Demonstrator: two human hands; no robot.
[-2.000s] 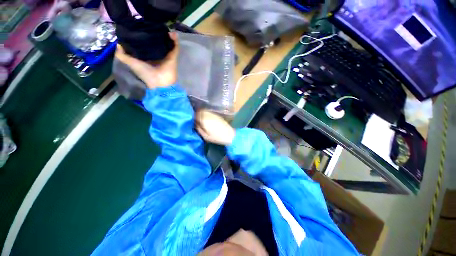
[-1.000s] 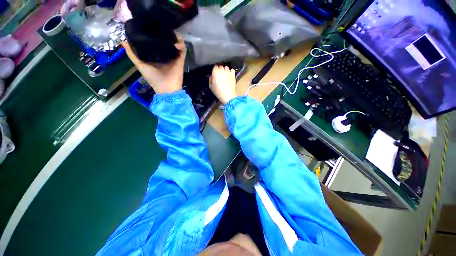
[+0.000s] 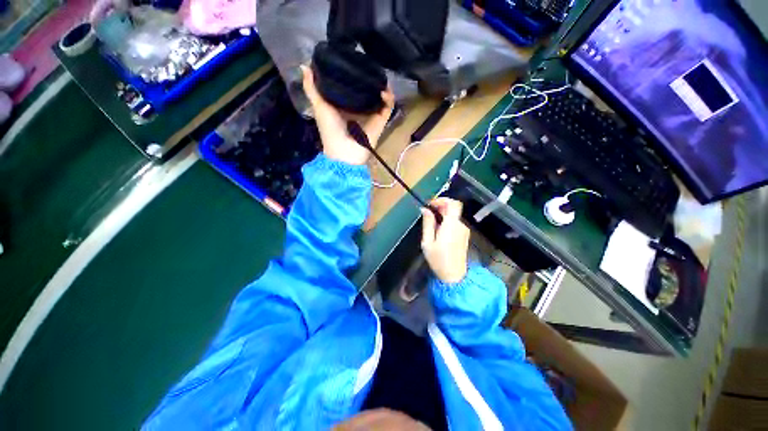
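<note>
The black headset (image 3: 396, 34) is at the top centre, over grey bags (image 3: 472, 55). My left hand (image 3: 344, 126) holds one of its earcups (image 3: 349, 77) from below, fingers on both sides of the pad. My right hand (image 3: 446, 240) pinches one end of a thin black boom microphone (image 3: 389, 172) between thumb and fingers. The microphone's thicker tip lies near my left palm. Whether the microphone touches the headset cannot be told.
A blue tray of black parts (image 3: 244, 189) is left of my left arm. Another blue tray (image 3: 210, 59) holds bagged metal parts. A black tool (image 3: 431, 119) and white cable (image 3: 480, 151) lie right. Beyond are a round white puck (image 3: 559, 211), keyboard (image 3: 627, 139) and monitor (image 3: 674, 84).
My left hand has moved right with the headset, uncovering the blue parts tray. My right hand has left the tray area, moved down and right, and now holds the boom microphone.
</note>
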